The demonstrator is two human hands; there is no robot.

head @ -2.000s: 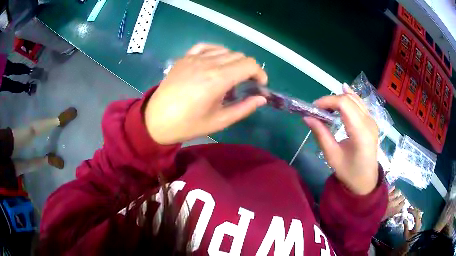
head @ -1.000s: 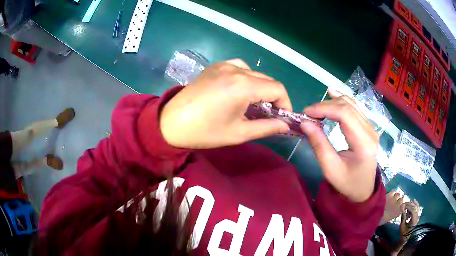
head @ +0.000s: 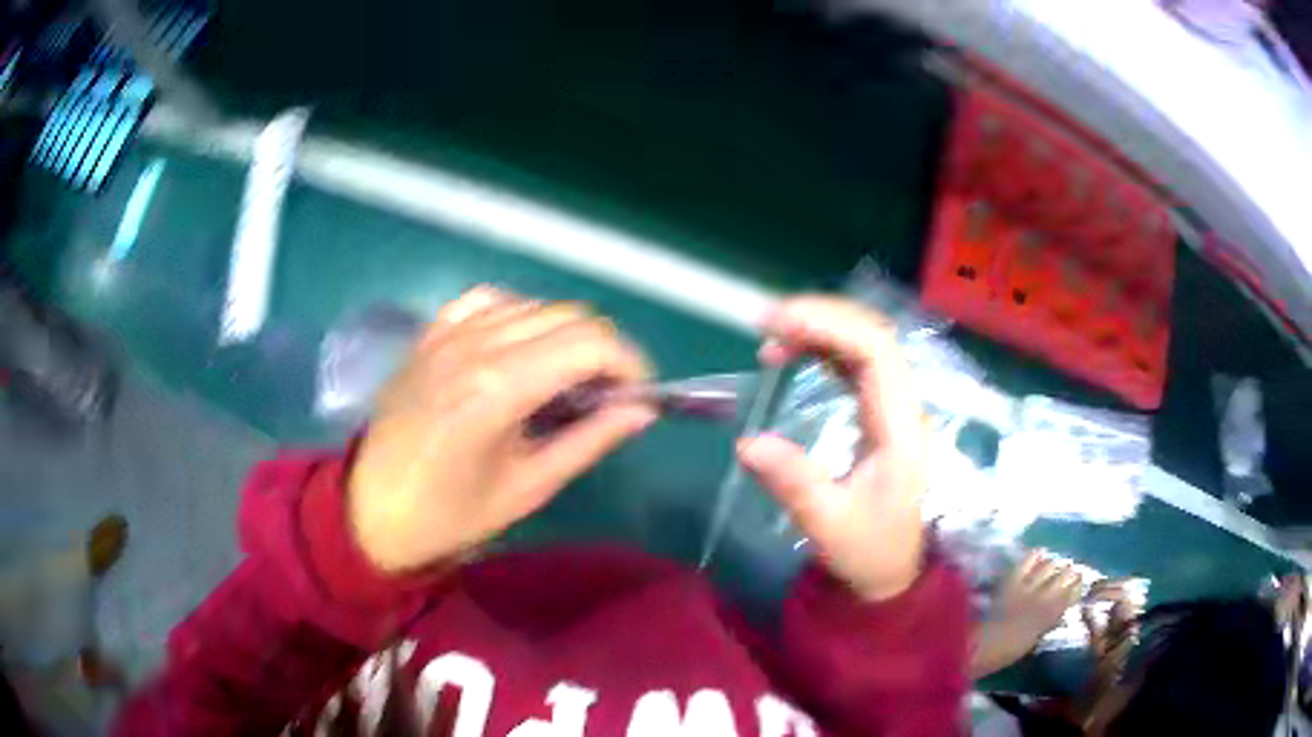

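Observation:
My left hand (head: 497, 425) is shut on a thin dark panel with pinkish parts (head: 698, 399), seen nearly edge-on and blurred. The panel sticks out to the right between thumb and fingers; its other end shows dark inside my palm. My right hand (head: 849, 446) is just right of the panel's free end, with thumb and index finger apart and nothing visible between them. Clear shiny bags (head: 1072, 458) lie on the green bench behind and right of my right hand. Another clear bag (head: 360, 360) lies behind my left hand, partly hidden by it.
A red slotted tray (head: 1058, 259) is at the far right. A perforated white strip (head: 259, 231), a pale blue strip (head: 140, 209) and light-blue rectangles (head: 94, 123) are at the left. A coworker's hands (head: 1043, 598) and dark hair show at lower right.
The view has shifted, so the scene sits lower and further left. My right finger and thumb have opened and come off the panel's right end. My left hand still holds it.

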